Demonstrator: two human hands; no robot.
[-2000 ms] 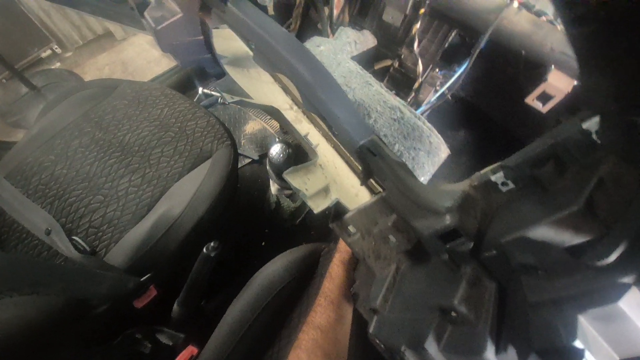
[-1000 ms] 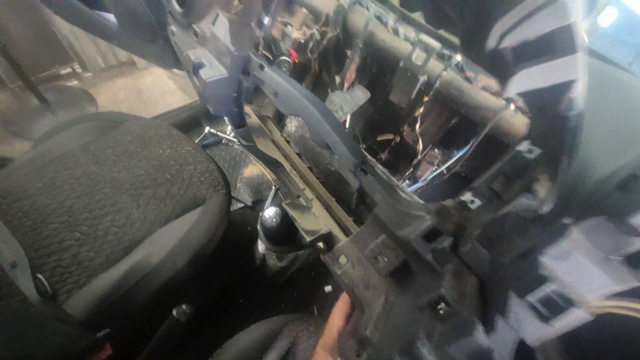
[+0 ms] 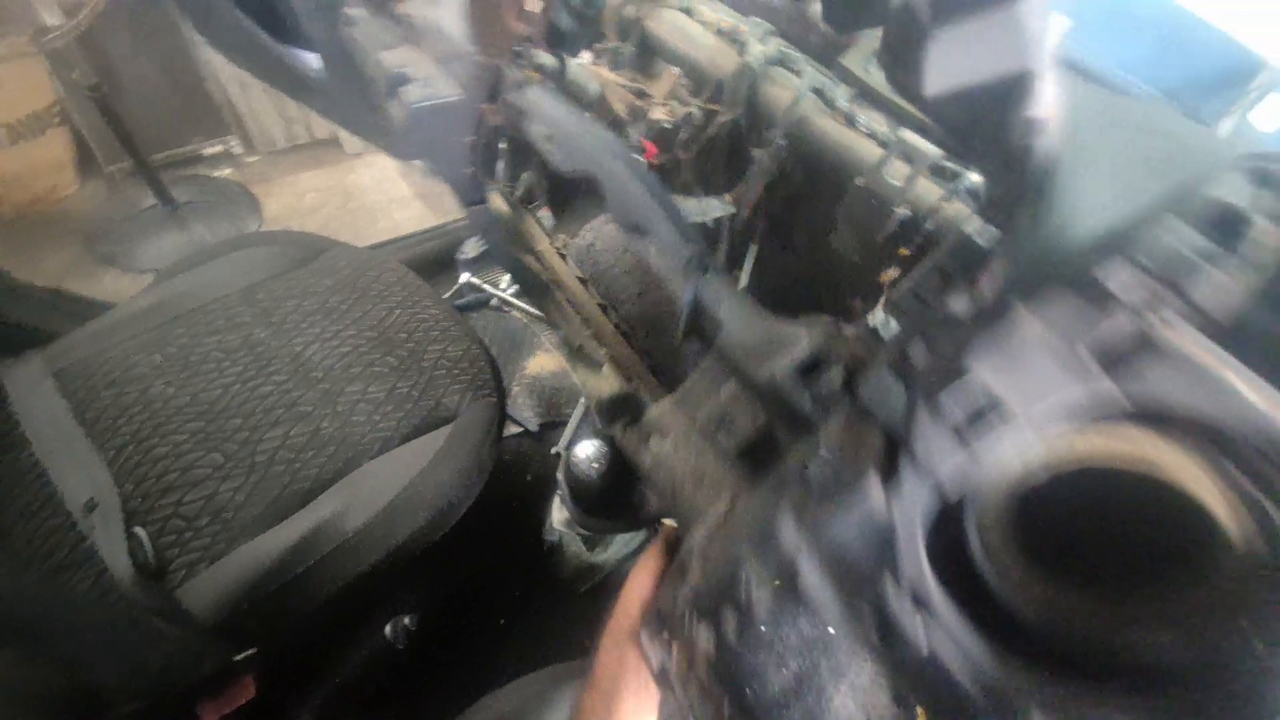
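My left hand [image 3: 628, 630] is at the bottom middle, against the near left edge of a large dark plastic dashboard shell [image 3: 740, 450], which it holds; its fingers are mostly hidden behind the shell. The shell is tilted, away from the metal crossbeam [image 3: 800, 100], and blurred. A round opening [image 3: 1110, 530] shows in its right part. Left of the shell, close to my hand, stands the gear lever's black knob [image 3: 594, 462]. A long beige strip [image 3: 575, 300] runs along the shell's edge. My right hand is out of view.
A patterned fabric car seat [image 3: 290, 400] fills the left. Metal tools [image 3: 500, 295] lie beyond the gear lever. Wiring and connectors [image 3: 885, 310] hang below the crossbeam. The handbrake's tip [image 3: 400, 630] is at lower left, near a red buckle [image 3: 228, 697].
The dashboard shell has shifted and turned, and its round opening now shows at the right. My left hand has stayed at its edge. The view has moved too.
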